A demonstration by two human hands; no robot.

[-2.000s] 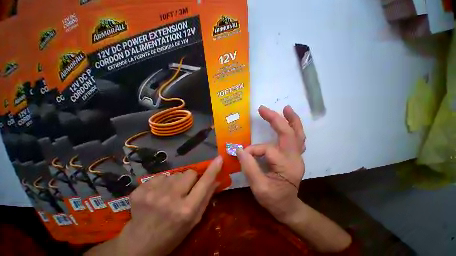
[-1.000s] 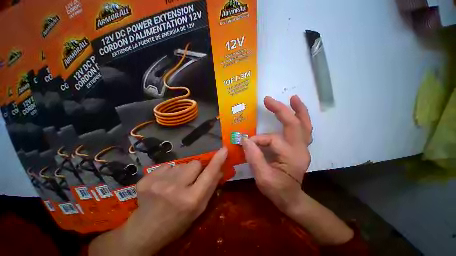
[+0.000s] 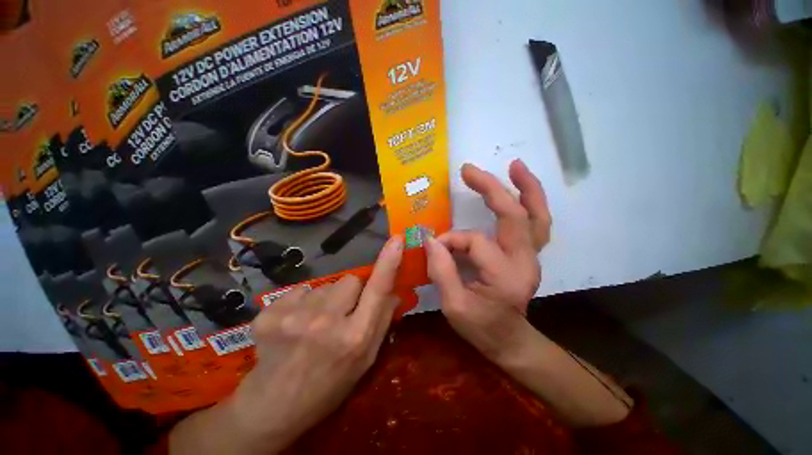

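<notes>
Flat orange and black cartons (image 3: 294, 107) lie overlapped in a fan on the left of the white table. A small shiny green and silver hologram sticker (image 3: 415, 236) is at the lower part of the top carton's yellow-orange side panel (image 3: 411, 98). My right hand (image 3: 485, 271) holds the sticker's right side between thumb and index finger, other fingers raised. My left hand (image 3: 329, 333) rests on the carton's lower end, its index fingertip touching the panel beside the sticker's left edge. It grips nothing. Whether the sticker is fully down on the panel cannot be told.
A flat silver-grey strip with a dark end (image 3: 560, 115) lies on the white table (image 3: 641, 195), right of the carton. Crumpled yellow-green plastic (image 3: 783, 204) is at the far right. The table's front edge runs just below my hands.
My left index fingertip has moved up along the panel to the sticker's left edge. My right hand still pinches the sticker. The view has shifted slightly.
</notes>
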